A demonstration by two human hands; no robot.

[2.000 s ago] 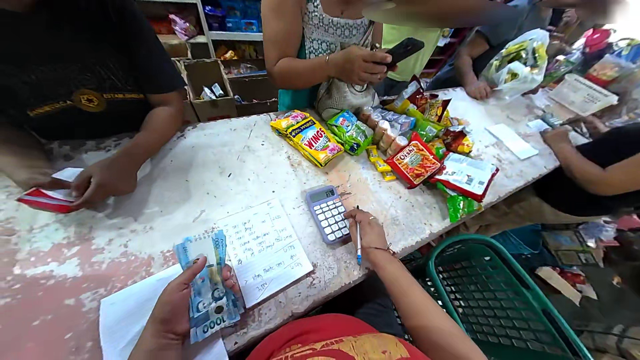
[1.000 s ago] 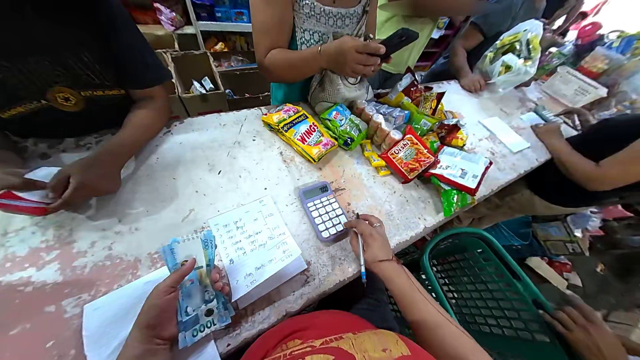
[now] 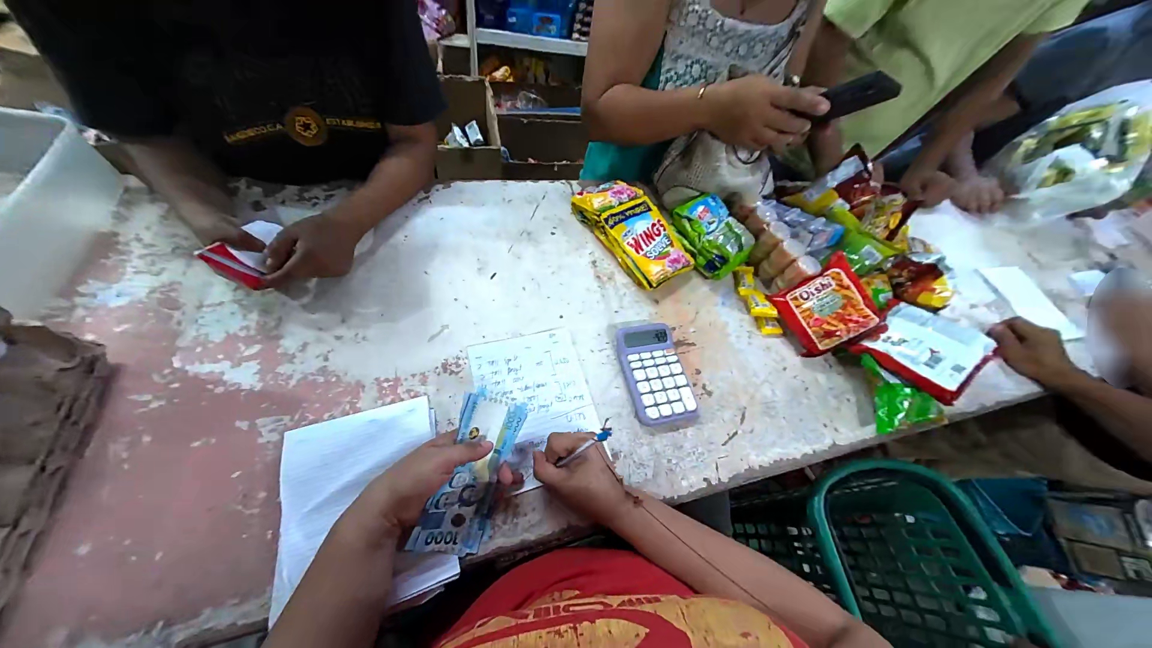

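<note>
My left hand (image 3: 432, 477) holds several blue banknotes (image 3: 463, 499) fanned between thumb and fingers, over the lower edge of a handwritten sheet (image 3: 531, 382). A pen (image 3: 583, 446) is gripped in my right hand (image 3: 576, 472), which rests at the lower right of that sheet; the pen's writing tip is hidden. Just beyond my right hand, a purple calculator (image 3: 657, 373) with white keys lies on the worn, painted counter (image 3: 450, 261). Blank-looking lined papers (image 3: 351, 486) lie under and to the left of my left forearm.
Detergent packs (image 3: 643, 238), snack packets (image 3: 826, 306) and other goods are piled at the right. A green plastic basket (image 3: 936, 558) stands below the counter. Across it, one person handles a red-edged item (image 3: 238, 261), another holds a phone (image 3: 855, 96). A co-present person's hand (image 3: 1035, 351) touches a packet.
My right hand has moved left with the pen, from beside the calculator onto the handwritten sheet. The banknotes remain in my left hand. A hand seen over the green basket has left it.
</note>
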